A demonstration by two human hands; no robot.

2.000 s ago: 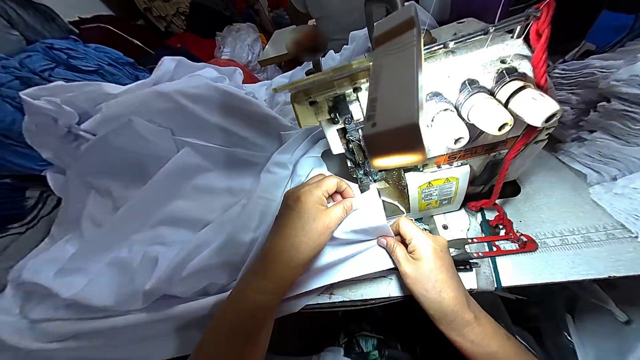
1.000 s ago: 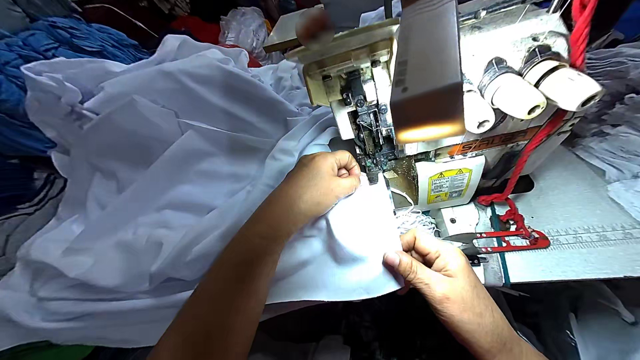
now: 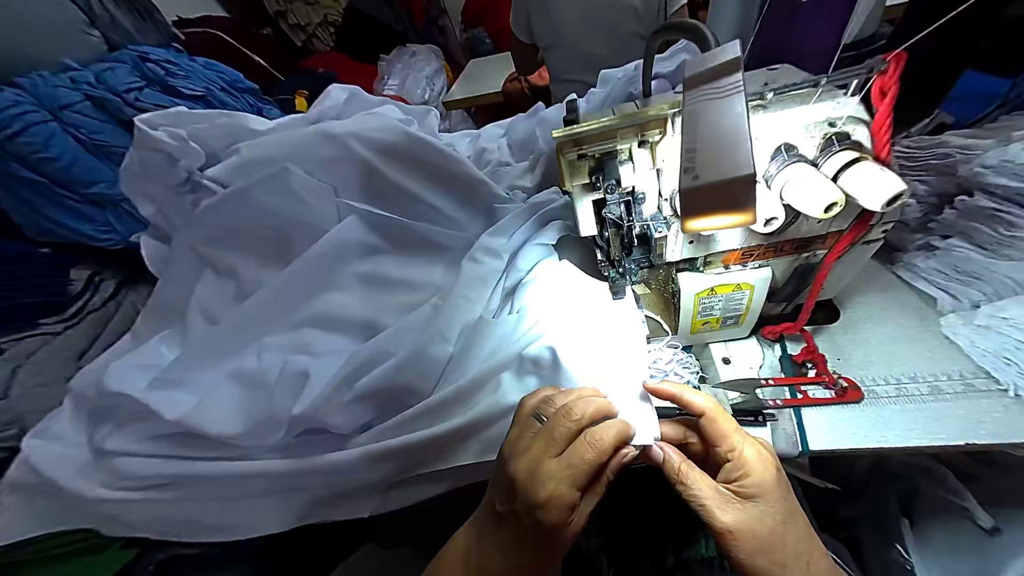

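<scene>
White fabric point(image 3: 344, 296) spreads over the left and middle of the view, its right edge running under the needle area of an overlock sewing machine point(image 3: 632, 200). My left hand point(image 3: 560, 456) pinches the fabric's near corner, below the machine. Touching the same corner from the right, my right hand point(image 3: 720, 472) grips its edge between thumb and fingers. Red-handled thread snips point(image 3: 808, 392), tied to a red cord point(image 3: 836, 256), lie on the table right of my hands. White thread trimmings point(image 3: 672, 364) are bunched beside the fabric edge.
Blue fabric point(image 3: 104, 136) is heaped at the far left. Stacked white pieces point(image 3: 968, 216) lie on the right of the table point(image 3: 904, 400). A machine lamp point(image 3: 718, 144) glows over the work. Behind the machine is a person in a grey shirt point(image 3: 588, 36).
My left hand has left the spot near the needle area and come toward me, down to the fabric's near corner beside my right hand. More of the fabric's lit edge shows.
</scene>
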